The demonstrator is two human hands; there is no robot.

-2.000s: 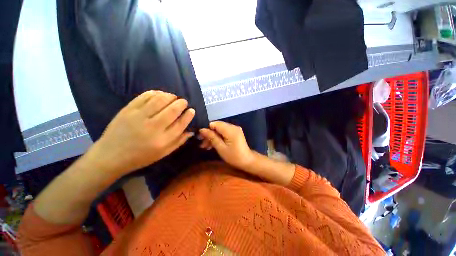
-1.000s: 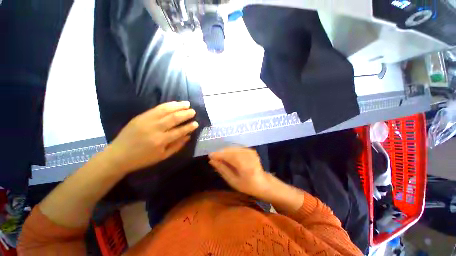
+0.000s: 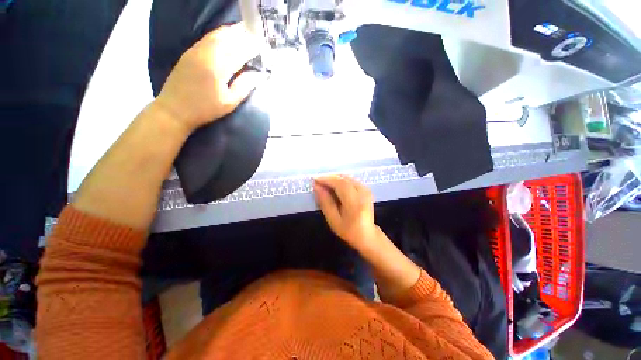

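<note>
My left hand (image 3: 211, 76) lies on the large black cut panel (image 3: 226, 151) close to the left of the presser foot and needle area (image 3: 275, 35), fingers bent against the cloth; bright glare hides the fingertips and the stitching point. The panel's lower end reaches the ruler edge. My right hand (image 3: 349, 211) is at the table's front edge, over the ruler strip, fingers loosely curled with no cloth visible in it. The small black cut panels (image 3: 429, 105) lie right of the needle. A blue-grey guard (image 3: 322, 56) sits beside the foot.
The machine head (image 3: 457, 28) with a black control panel (image 3: 569, 39) is at upper right. The table-edge ruler (image 3: 288, 190) runs along the front. A red basket (image 3: 578, 260) with scraps stands at right. Black cloth (image 3: 35, 126) covers the far left; more dark cloth hangs below the table.
My left hand has moved up towards the needle with the panel, whose lower end has come up from the lap onto the table. My right hand has moved slightly right and up. The view has shifted.
</note>
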